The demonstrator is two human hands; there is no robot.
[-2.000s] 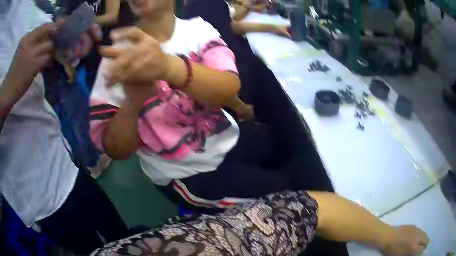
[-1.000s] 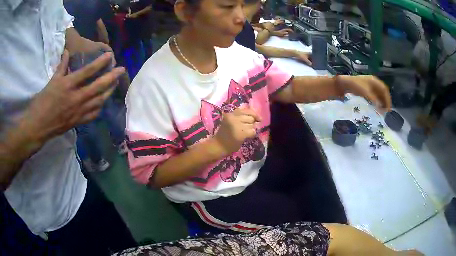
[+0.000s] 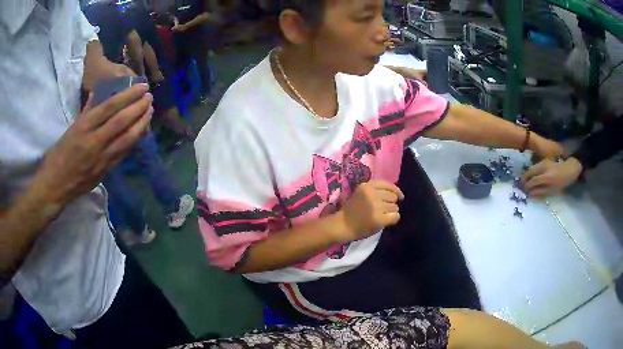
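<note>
My left forearm, in a black lace sleeve, crosses the bottom edge towards the bench. Only a sliver of my left hand shows at the bottom right, cut off, so its grip is hidden. My right hand is out of the picture. A dark housing stands open side up on the white-covered bench, beyond my left hand. Several small black star-shaped parts lie loose to the right of the housing.
A seated person reaches over the bench. Another person's hand, dark-sleeved, is at the star-shaped parts. A standing person at left holds a dark housing. Green racking stands behind.
The view has shifted, and my left hand has slipped mostly below the frame. The seated person's arm now extends to the parts. A dark-sleeved hand has come in from the right.
</note>
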